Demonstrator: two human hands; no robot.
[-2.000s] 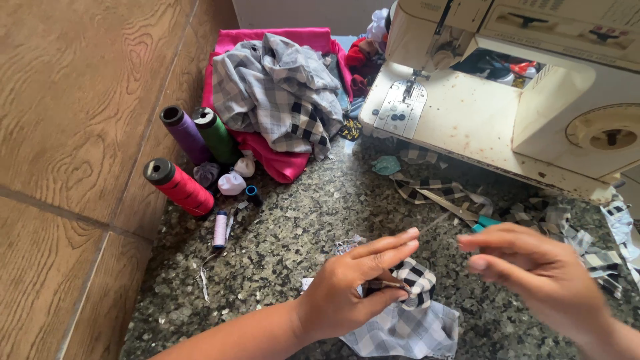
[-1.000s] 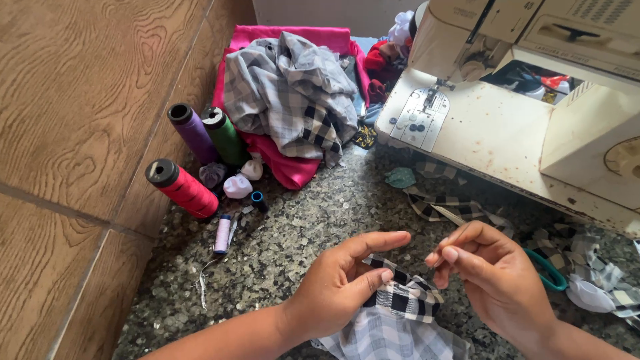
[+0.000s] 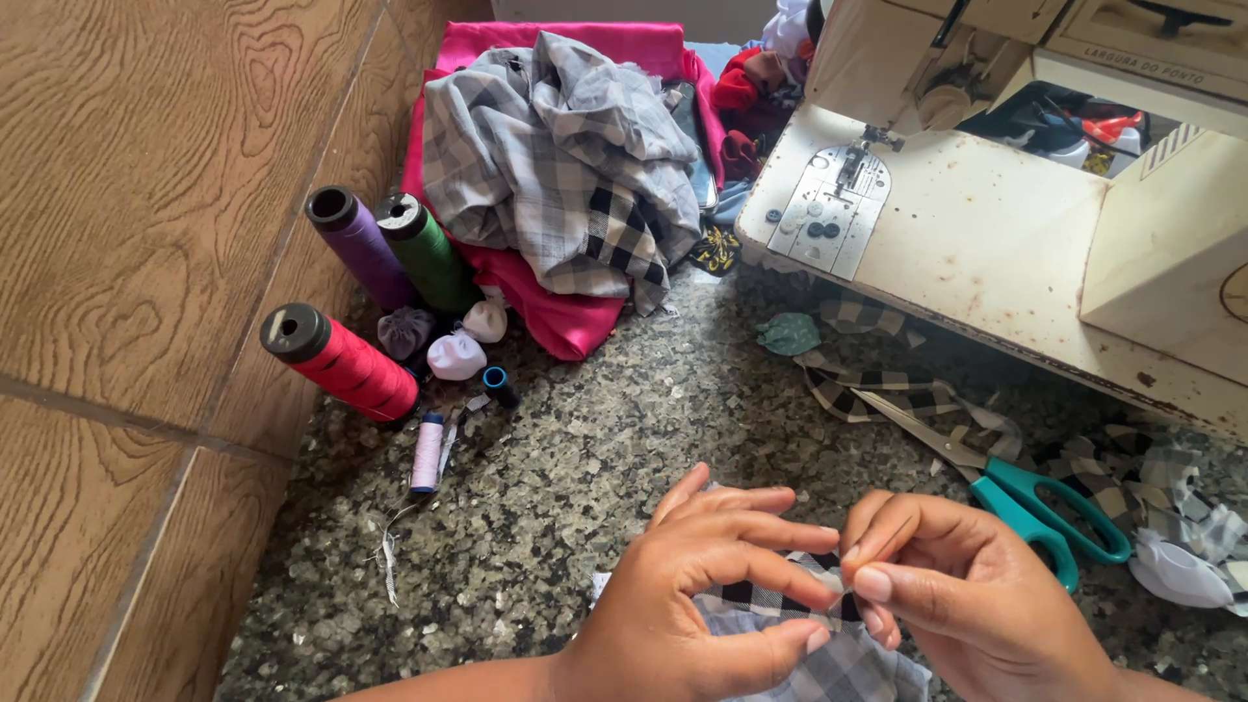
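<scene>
At the lower middle my left hand [image 3: 712, 585] is spread over a gray and black-and-white checked cloth piece [image 3: 829, 663], its fingers apart; whether it grips the cloth is hidden. My right hand [image 3: 936, 585] has thumb and forefinger pinched close to the left fingertips, at the edge of the checked part. A thin line, perhaps a needle or thread, shows faintly at the pinch. Teal-handled scissors [image 3: 1033, 507] lie on the granite just beyond my right hand, blades toward the upper left.
A white sewing machine [image 3: 955, 224] stands upper right, with small buttons on its plate. Gray checked fabric [image 3: 565, 166] is heaped over pink cloth. Red [image 3: 341, 361], green [image 3: 429, 249] and purple [image 3: 366, 244] thread cones stand left near a small spool [image 3: 426, 453]. Fabric scraps [image 3: 1102, 468] lie right.
My left hand has opened from its pinch on the checked cloth and spread its fingers. My right hand has come closer to it, fingertips now beside the left fingers.
</scene>
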